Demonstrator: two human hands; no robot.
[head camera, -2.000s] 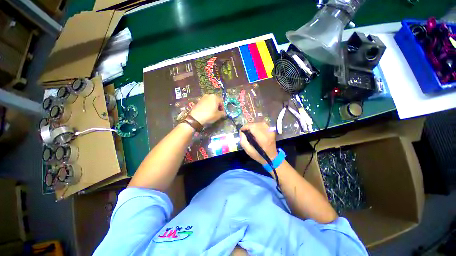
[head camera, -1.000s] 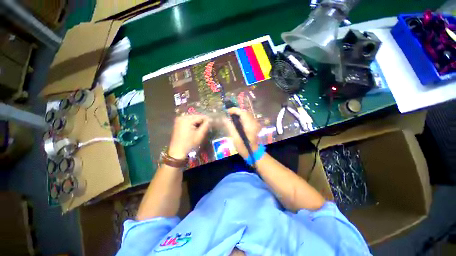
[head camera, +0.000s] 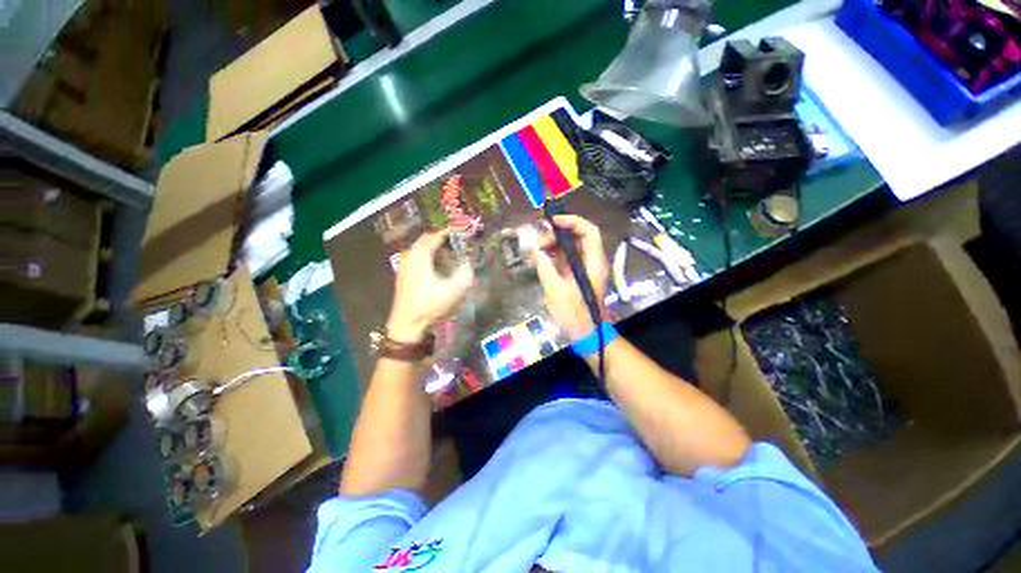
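Note:
My left hand (head camera: 425, 289) is over the left part of the brown printed sheet (head camera: 386, 252), its fingers around a small clear round piece (head camera: 456, 255) that looks like a housing. My right hand (head camera: 573, 293) holds the black soldering iron (head camera: 579, 266) with its tip pointing away from me. Another small clear and metallic piece (head camera: 521, 244) is at my right fingertips; blur hides whether they grip it. A green ring (head camera: 314, 358) with a white lead lies left of the sheet.
Round housings (head camera: 196, 434) stand on cardboard (head camera: 263, 420) at left. Cutters (head camera: 661, 257), a black fan (head camera: 616, 162), a clear fume cone (head camera: 655, 73), a dark iron stand (head camera: 756, 134) and a round tin (head camera: 773, 215) are at right. A blue bin (head camera: 924, 73) is far right; a carton (head camera: 952, 369) is below.
The view has turned and shifted. My hands were close together at a green ring, then drew back towards me; now they are apart, raised over the sheet, with clear pieces at the fingers.

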